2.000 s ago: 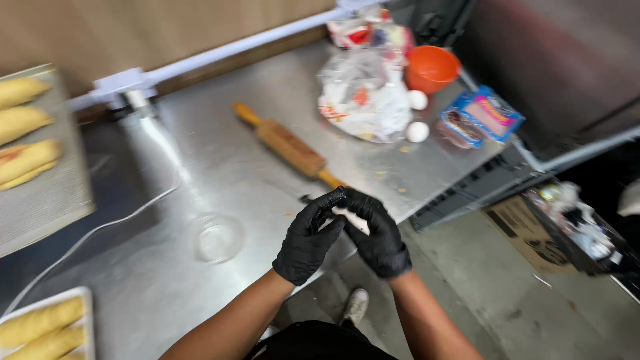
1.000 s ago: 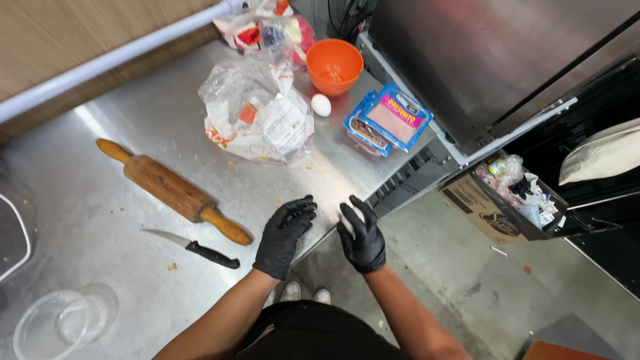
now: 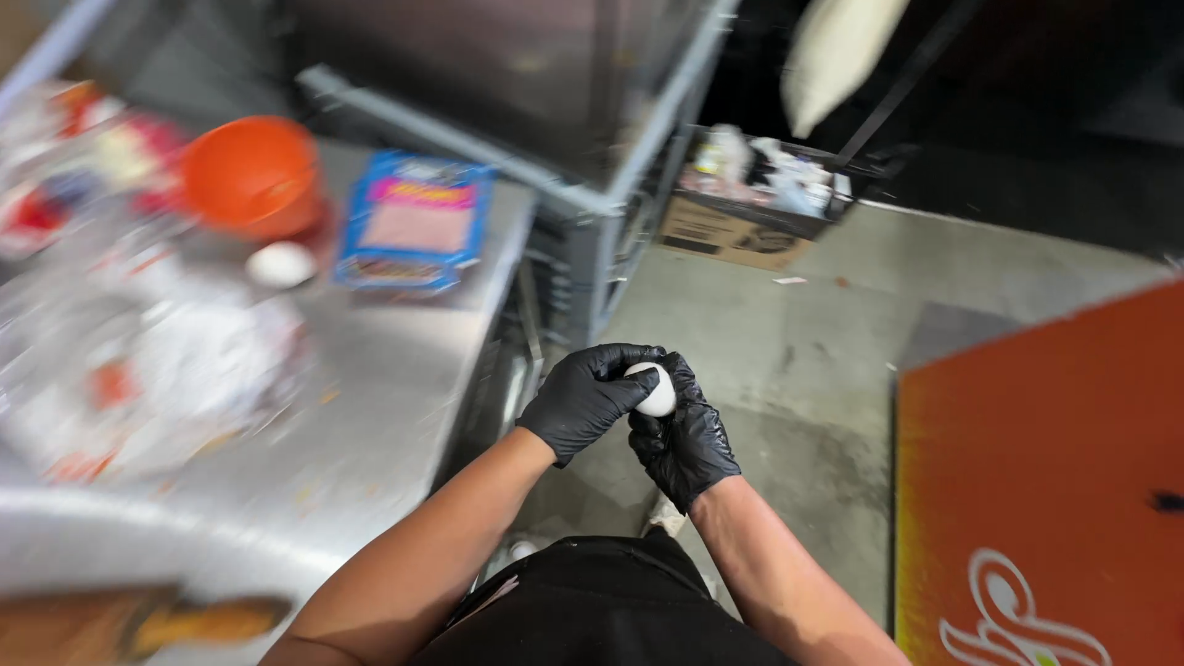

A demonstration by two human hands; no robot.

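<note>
Both hands wear black gloves and meet in front of my body, over the floor beside the table. Between them is a white egg. My left hand has its thumb and fingers on the egg from the left. My right hand cups it from the right and below. A second white egg rests on the steel table, between an orange plastic bowl and a crumpled clear plastic bag. A blue packet of sliced meat lies near the table's edge.
A wooden rolling pin lies at the lower left of the steel table. A metal rack stands beyond the table's edge. On the floor is a cardboard box filled with wrappers. An orange panel stands at the right.
The hands, apart one second ago, have come together around the egg and now are beyond the table's edge. The view has swung right.
</note>
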